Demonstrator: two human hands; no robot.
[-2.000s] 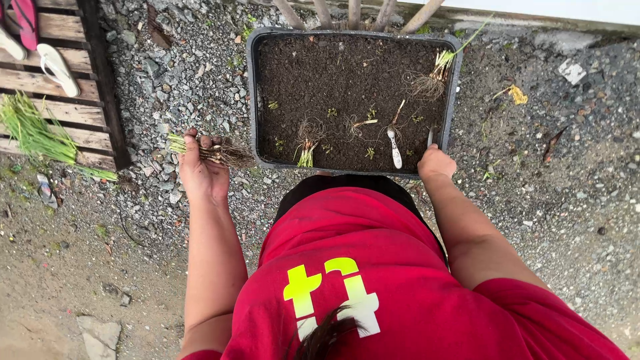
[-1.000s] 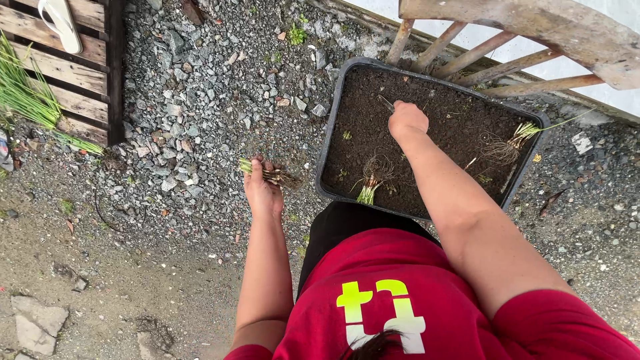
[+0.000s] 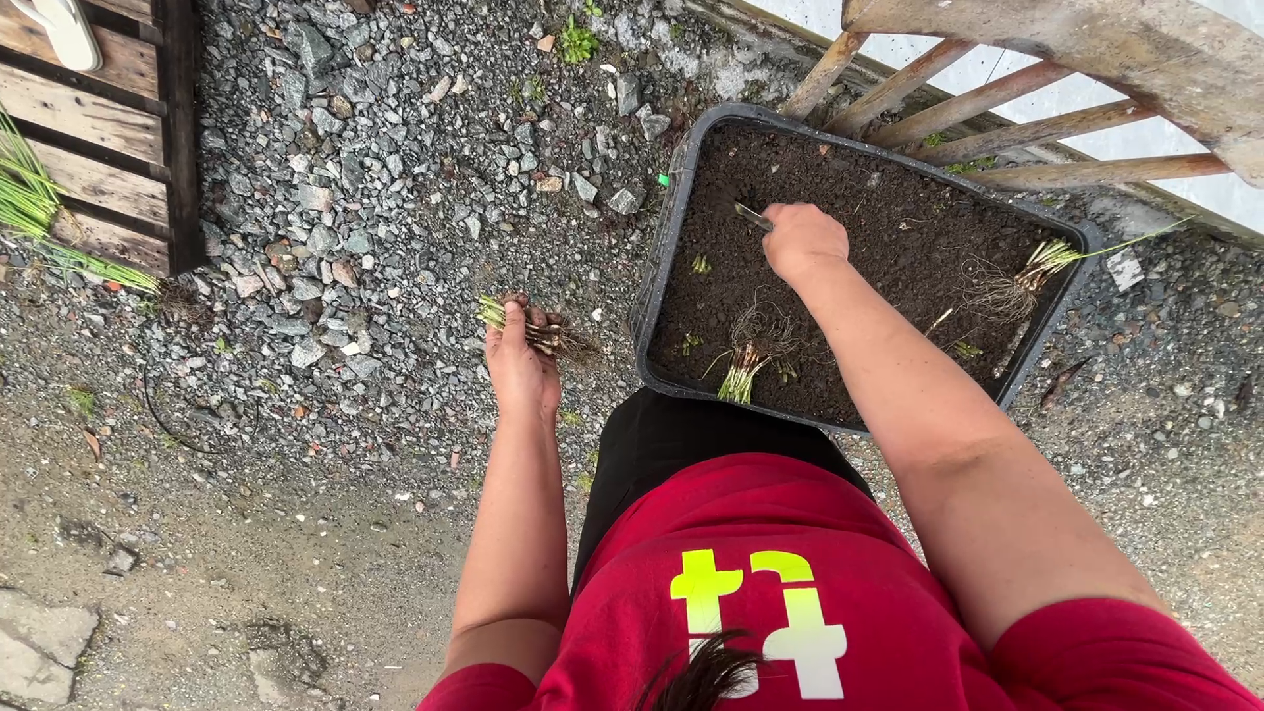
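Note:
My left hand (image 3: 521,357) grips a bunch of cut green stems with roots (image 3: 541,331), over the gravel left of the black plastic tub. Above the tub's upper left part, my right hand (image 3: 805,239) is closed round a small metal tool (image 3: 753,216) whose tip points up and left; its kind cannot be told. Dark soil fills the black plastic tub (image 3: 664,296). One rooted bunch of stems (image 3: 743,370) lies on the soil at the near edge, another (image 3: 1037,265) at the right end. Small green shoots (image 3: 700,264) stand in the soil. My right forearm hides part of the tub.
A wooden bench or chair frame with slats (image 3: 987,104) stands against the tub's far side. On the left are a wooden pallet (image 3: 94,178), a white flip-flop (image 3: 67,35) and long green leaves (image 3: 28,197). Gravel (image 3: 395,197) covers the ground beside the tub.
My right hand has gone from the tub's near right edge, where it held the tool, to the soil's upper left part. My left hand still holds its bunch. The view has shifted and turned.

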